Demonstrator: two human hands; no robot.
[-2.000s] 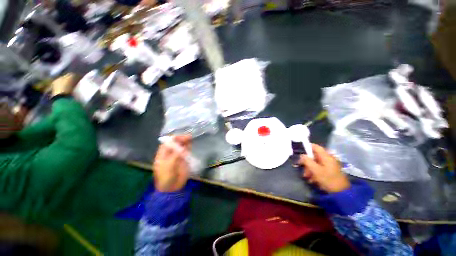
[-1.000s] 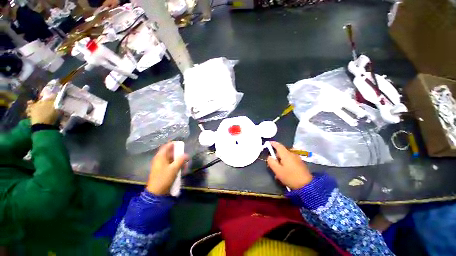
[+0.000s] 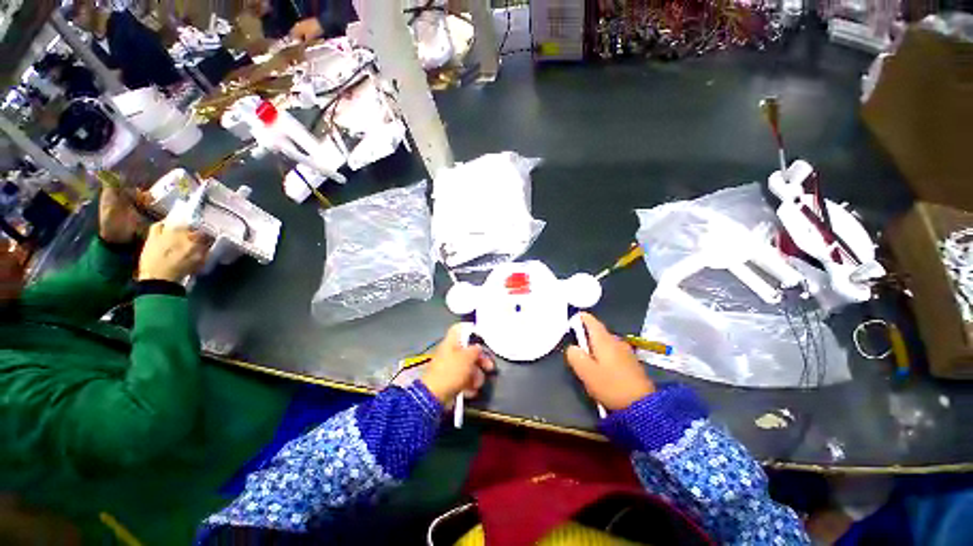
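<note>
A white disc housing with two round ear-like knobs and a red patch lies on the dark bench in front of me. My left hand holds a narrow white stick near the left knob. My right hand holds another white stick just below the right knob. Yellow-tipped dark leads stick out to the right of the housing, and one yellow tip shows beside my left hand. Whether the sticks touch the knobs I cannot tell.
A bag packed with white pieces and a crinkled clear bag lie behind left. A clear bag with white parts, a waiting housing and a carton are right. A green-sleeved person works at left near a metal post.
My left hand has moved right with its stick, close to the housing's left knob. My right hand stays by the right knob. The neighbour's part has shifted in their hands.
</note>
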